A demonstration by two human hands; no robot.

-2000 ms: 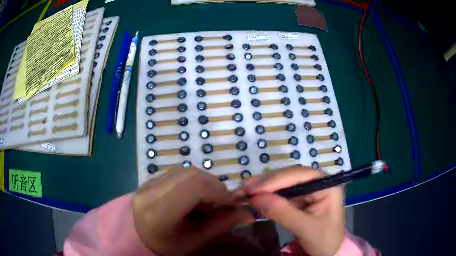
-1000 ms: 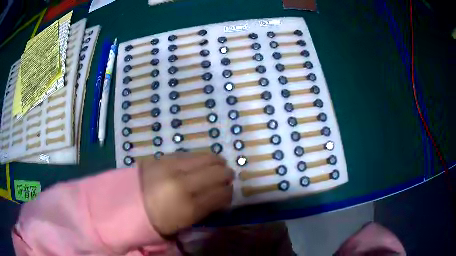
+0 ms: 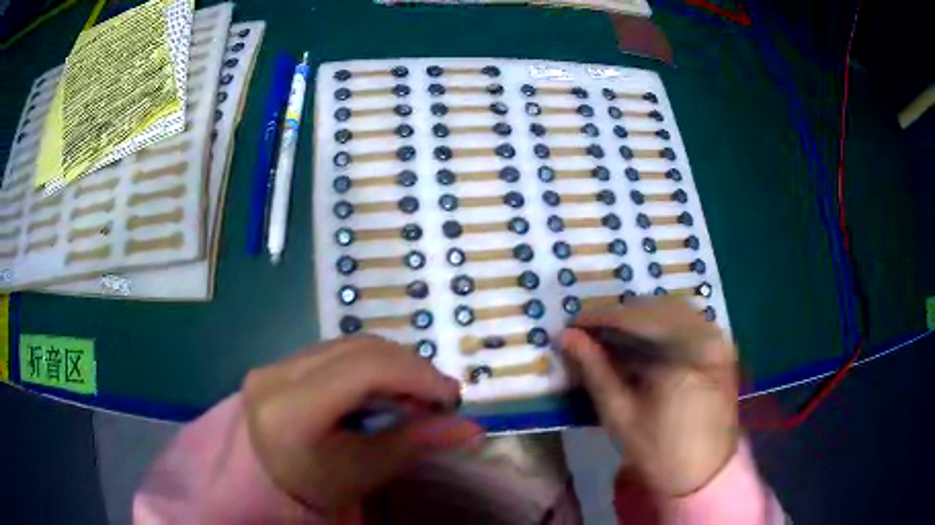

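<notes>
The white foam tray lies in front of me, with columns of dumbbell-shaped slots and small dark drivers at most slot ends. Near its front edge, one driver sits mid-slot and another lies at a left end. My left hand is at the tray's front left corner, fingers curled and blurred; whether it holds a driver cannot be told. My right hand is over the front right part, closed around the dark test pen, which is blurred and mostly hidden by the fingers.
A blue pen and a white pen lie left of the tray. Farther left are foam trays under a yellow sheet, and a green label. A red lead runs down the right side. A brown square lies beyond.
My right hand has come back over the tray from the lower right. My left hand has moved back to the tray's front edge. The view has shifted, and the red lead now bends towards my right hand.
</notes>
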